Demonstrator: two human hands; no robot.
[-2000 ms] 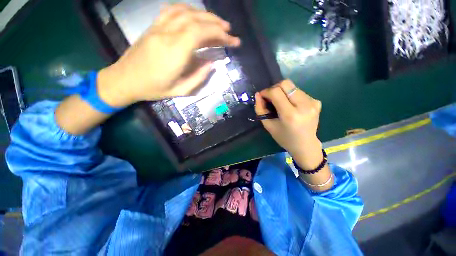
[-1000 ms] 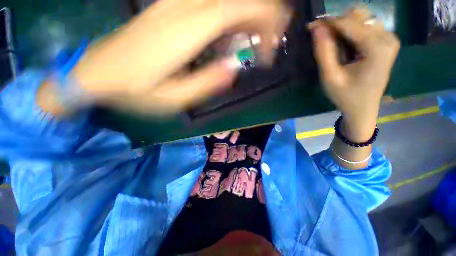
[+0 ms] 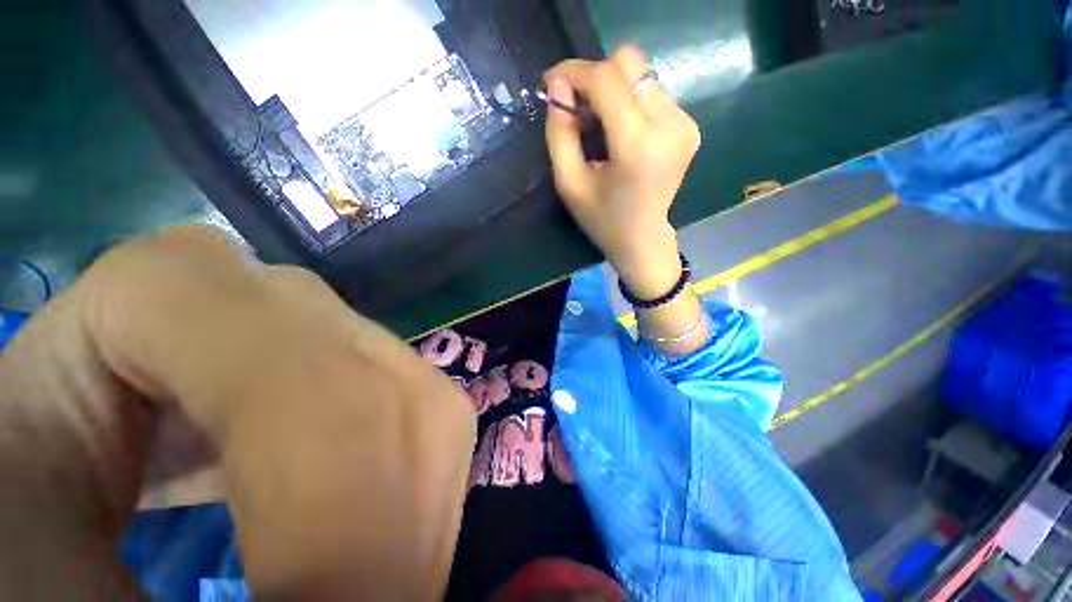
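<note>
The tablet half-assembly lies in a black holding tray, with a large glaring silver-white area above the main board. My right hand is at the tray's right side, its fingertips pinching a slim dark tool, likely tweezers, whose tip is near the board's right edge. Whether the tip touches is unclear. My left hand is large, blurred and close to the camera at the lower left, away from the tablet. Its fingers are curled and mostly hidden, so whether it holds anything cannot be seen.
A green bench mat lies around the tray. A black parts tray is cut off at the top right. Another person's blue sleeve shows at the right edge. A grey floor with yellow lines and a blue bin are beyond the bench.
My left hand has moved from over the tablet down and nearer the camera, uncovering the board. My right hand still holds the tool by the board's right side. The view has shifted.
</note>
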